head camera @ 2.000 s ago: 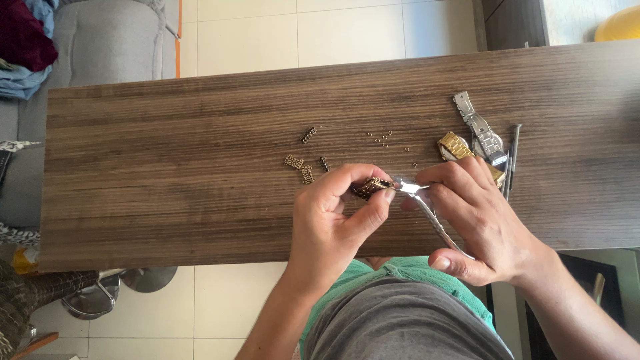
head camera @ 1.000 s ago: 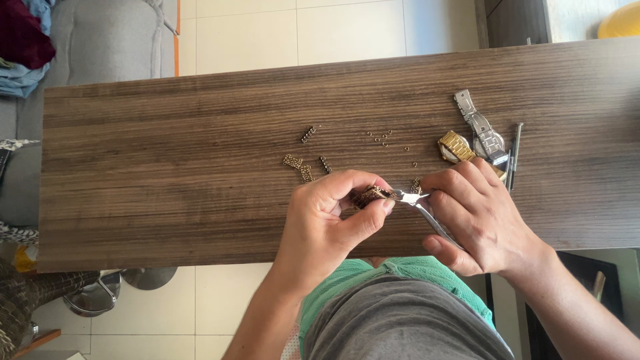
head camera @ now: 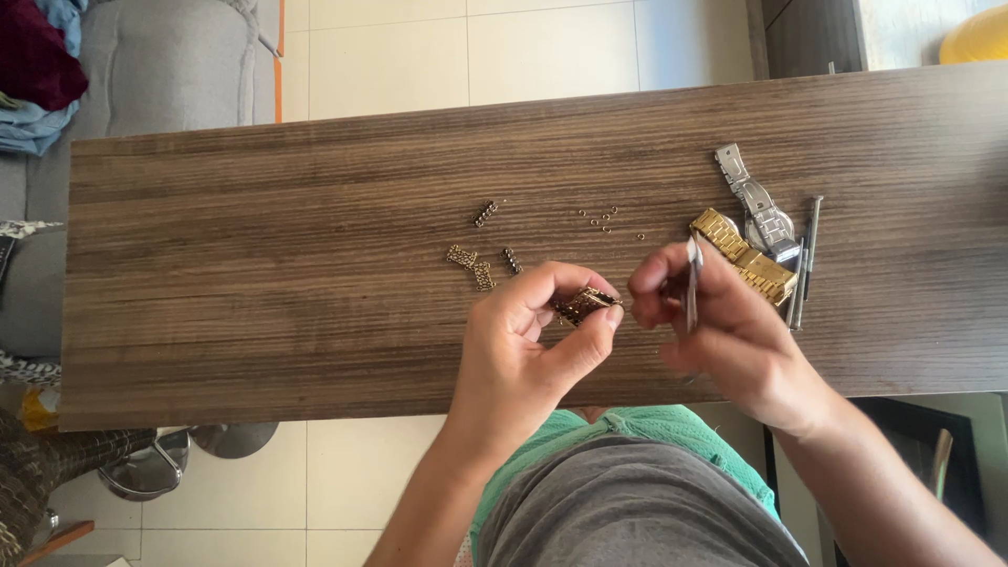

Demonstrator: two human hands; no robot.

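Observation:
My left hand (head camera: 535, 346) pinches a dark and gold-coloured metal jewelry piece (head camera: 584, 305) between thumb and fingertips. To its right, my right hand (head camera: 728, 331), blurred, holds metal pliers (head camera: 693, 287) roughly upright, apart from the jewelry; the handles are mostly hidden by the fingers. Beyond the left hand lie gold-coloured filigree links (head camera: 471, 266) and two short dark beaded pieces, one farther off (head camera: 486, 213) and one close to the knuckles (head camera: 512, 261). Several small metal rings (head camera: 606, 217) are scattered on the wooden table (head camera: 260, 291).
A gold-coloured watch (head camera: 744, 256) and a silver-coloured watch (head camera: 760, 205) lie just past my right hand. Slim metal tools (head camera: 807, 260) lie beside them. A grey sofa (head camera: 177, 71) with cloths stands at the upper left, and a chrome stool base (head camera: 150, 465) is below the table's left end.
The pliers' jaws were at the jewelry in both earlier frames; now my right hand has drawn back to the right and the pliers have turned upright. My left hand has stayed around the jewelry.

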